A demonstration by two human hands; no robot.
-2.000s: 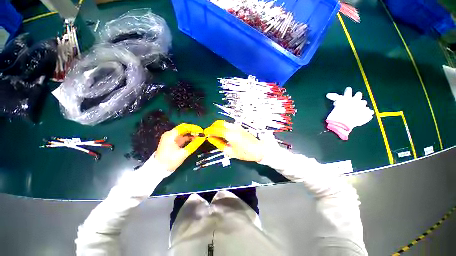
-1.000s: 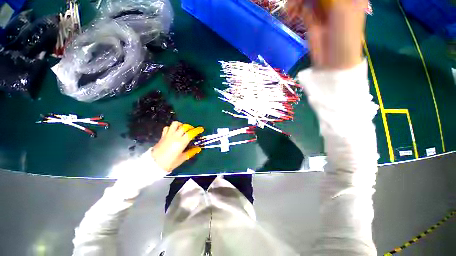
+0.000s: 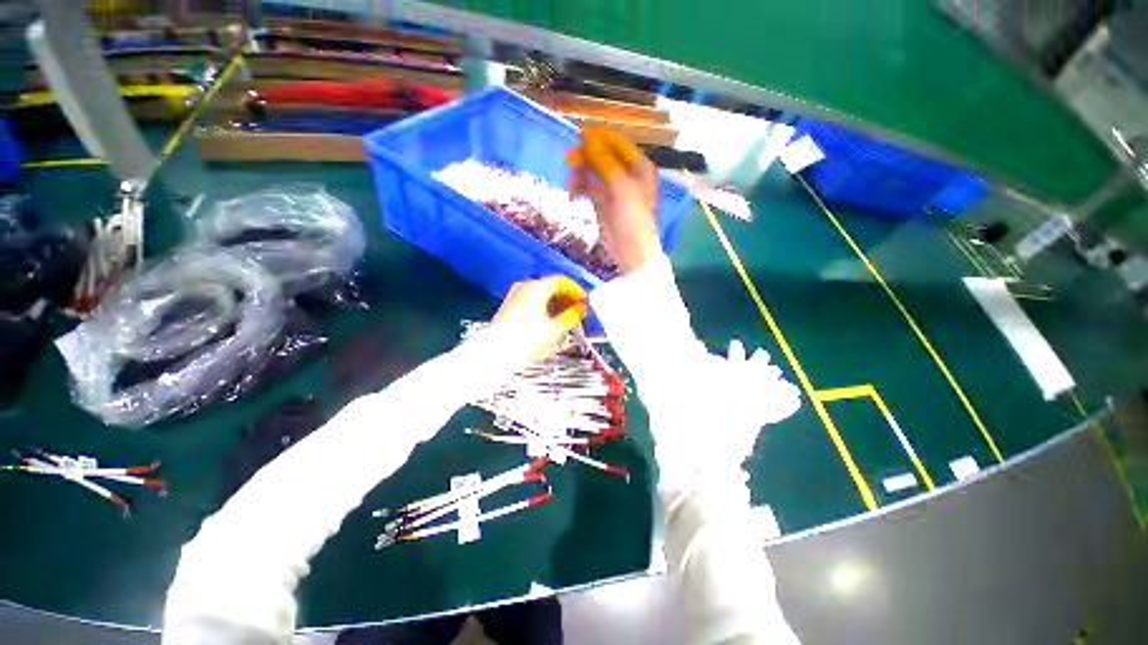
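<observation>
White leads with red ends lie fanned in a pile (image 3: pixel 548 410) below the blue bin (image 3: pixel 434 239), which holds more leads. My left hand (image 3: pixel 541 318), with yellow finger coverings, is at the bin's near side above the pile, its fingers curled; whether it holds anything is unclear. My right hand (image 3: pixel 617 189), also with yellow finger coverings, is raised over the right part of the bin and blurred; its grip cannot be made out. A few leads with a white tag (image 3: pixel 467 509) lie near the bench edge. Crossed leads (image 3: pixel 86 474) lie at the far left.
Clear plastic bags (image 3: pixel 176 321) lie at left, near upright leads (image 3: pixel 111 252). A dark heap (image 3: pixel 271 435) lies beside my left forearm. A white glove (image 3: pixel 762 384) is right of my right forearm. Another blue bin (image 3: pixel 881 170) and shelves (image 3: pixel 340 95) stand behind. Yellow tape marks the mat.
The view has tilted up, showing the shelves. My left hand has left the tagged leads near the edge and moved up and right to the bin. My right arm has moved left relative to the glove, uncovering it.
</observation>
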